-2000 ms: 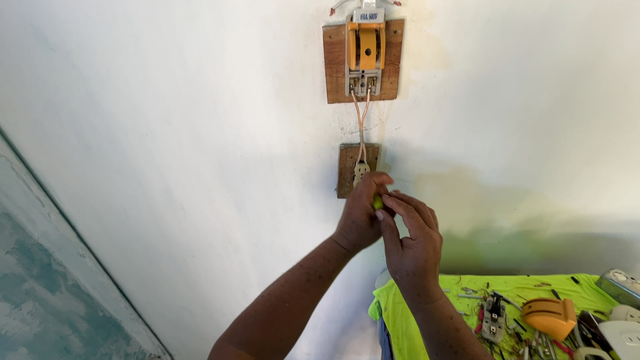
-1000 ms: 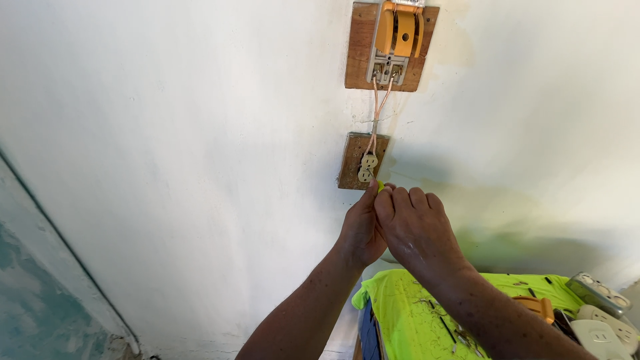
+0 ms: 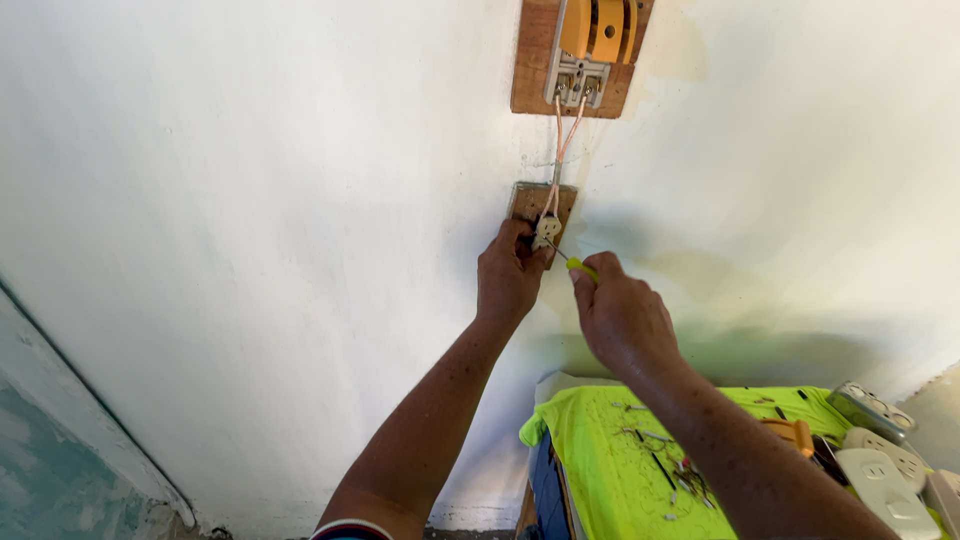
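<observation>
My left hand (image 3: 512,274) grips the sides of a cream duplex outlet (image 3: 549,228) in front of the lower wooden board (image 3: 534,199) on the wall. In my right hand (image 3: 626,311) is a screwdriver (image 3: 581,268) with a yellow-green handle, its tip at the middle of the outlet's face. Two copper wires (image 3: 560,150) run from the outlet up to the terminals of a knife switch (image 3: 577,79) with an orange cover, mounted on the upper wooden board (image 3: 531,67). My left fingertips are partly hidden behind the outlet.
Below right, a bright yellow-green cloth (image 3: 600,465) covers a surface strewn with wire scraps. On its right side lie a metal box with outlets (image 3: 871,411), white outlet units (image 3: 881,480) and an orange part (image 3: 791,433). A blue-green panel (image 3: 52,465) stands at lower left.
My hands, close together below or at the outlet before, are now apart. The left has moved up onto the outlet; the screwdriver in the right now points at its face.
</observation>
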